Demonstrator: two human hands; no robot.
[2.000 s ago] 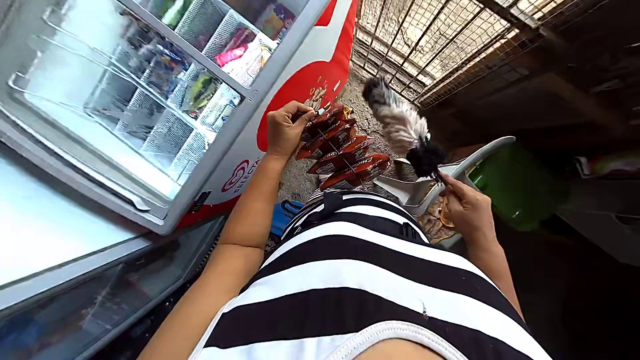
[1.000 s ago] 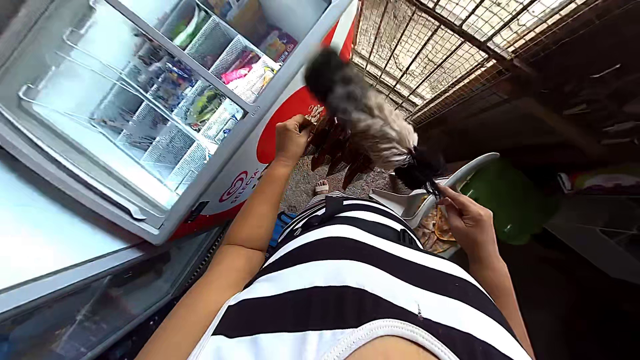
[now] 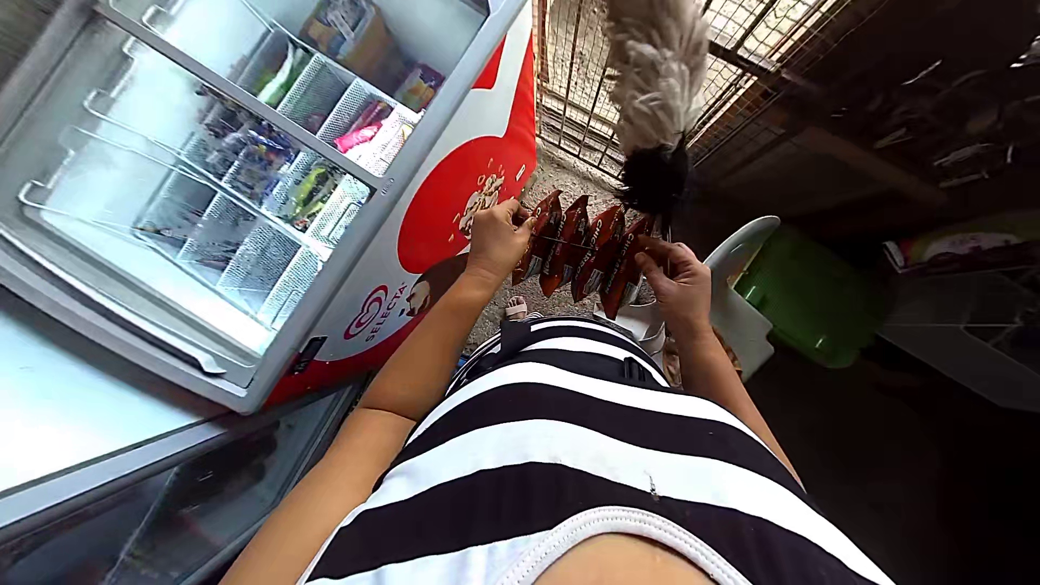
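A strip of several brown snack packets (image 3: 597,248) is stretched between my hands. My left hand (image 3: 501,236) has its fingers closed on the packet end at left. My right hand (image 3: 676,276) is at the right end of the strip, its thumb and fingers around the last packet. A feather duster (image 3: 660,89) with pale and black feathers rises just above my right hand; its handle is mostly hidden, so how it is held cannot be told.
A glass-topped chest freezer (image 3: 455,179) with wire baskets stands at left. Beyond the packets is a metal grille (image 3: 573,89). At right are a light plastic chair (image 3: 743,301) and a green plastic bin (image 3: 821,301). A lower glass case (image 3: 219,487) is at bottom left.
The feather duster has swung from over the packets to upright above my right hand. My right hand has moved left from beside the chair to the right end of the strip.
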